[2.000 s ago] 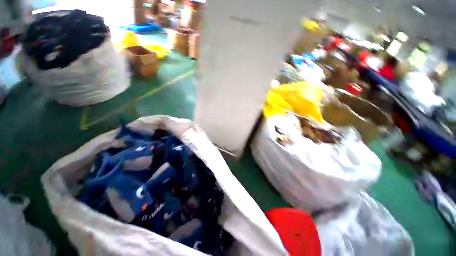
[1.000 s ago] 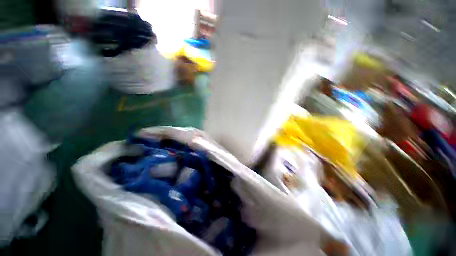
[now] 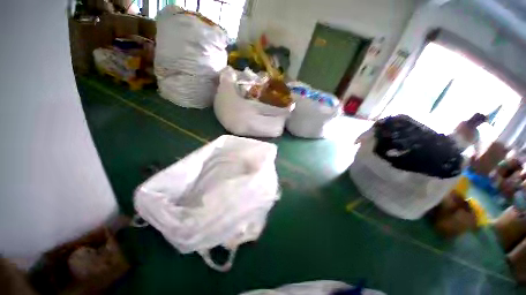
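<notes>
Neither of my hands is in the picture. Nearest at the bottom edge, the white rim of a sack (image 3: 311,287) shows, with a bit of blue plush (image 3: 349,290) in it; the rest is cut off. In front of me an open-topped white woven sack (image 3: 216,199) with loops stands low on the green floor, its inside showing only white lining. To the right a large white sack (image 3: 398,187) is heaped with black plush pieces (image 3: 415,147).
A white pillar or wall (image 3: 49,127) fills the left side. An open carton (image 3: 86,262) lies at its foot. A tall sack (image 3: 190,60) and two filled sacks stand behind. A person (image 3: 468,133) is near the bright doorway. Cartons (image 3: 453,216) and yellow bags lie right.
The view has swung left. The blue plush sack has dropped to the bottom edge, the black plush sack has shifted right, and the open white sack has come into view.
</notes>
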